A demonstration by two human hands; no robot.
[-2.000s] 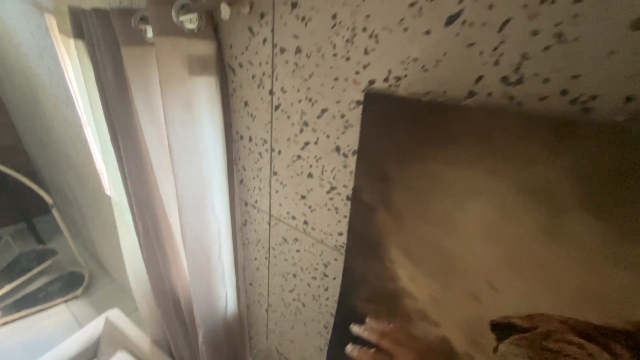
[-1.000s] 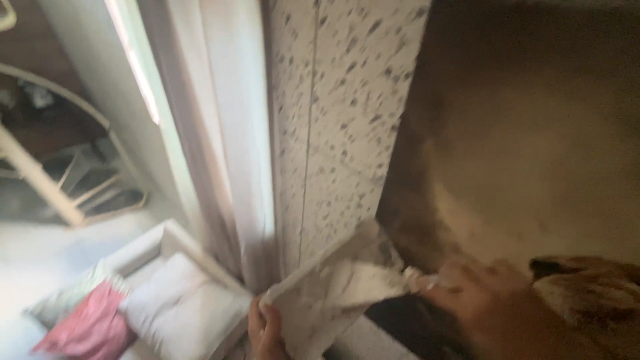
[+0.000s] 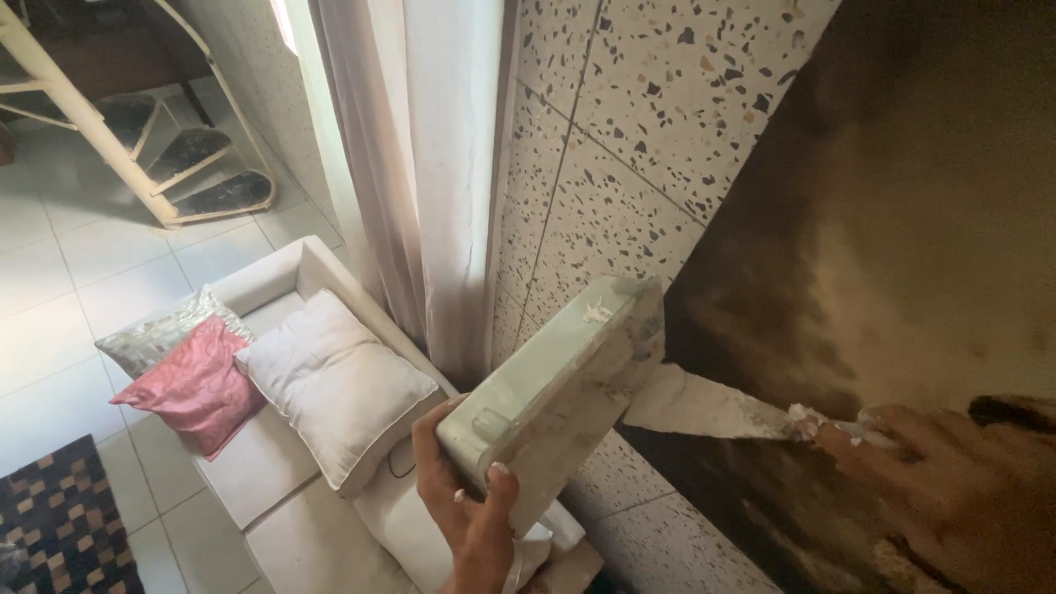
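Note:
My left hand [image 3: 472,503] grips the lower end of a pale green plastic tray [image 3: 528,355], tilted, its inner side smeared with white paste. White lumps stick to the tray's outer wall and to my fingers. From the right, my right hand [image 3: 907,462] is closed around the handle end of a putty knife [image 3: 701,404]. The knife's broad blade is coated with white paste and meets the tray's right edge. Behind my right hand is a large dark panel with a cloudy brown surface [image 3: 924,206]; whether it is wall or a picture I cannot tell.
A speckled terrazzo-tile wall [image 3: 643,124] borders the panel. Left of it hangs a pale curtain [image 3: 445,165]. Below stand a white sofa [image 3: 280,520] with a white cushion [image 3: 330,379] and a pink cushion [image 3: 198,384], a checkered rug [image 3: 70,520] and a spiral staircase [image 3: 91,132].
The tray and putty knife, absent from the earliest frame, have come into view, held in my hands. The view has swung so that more of the sofa and stairs shows.

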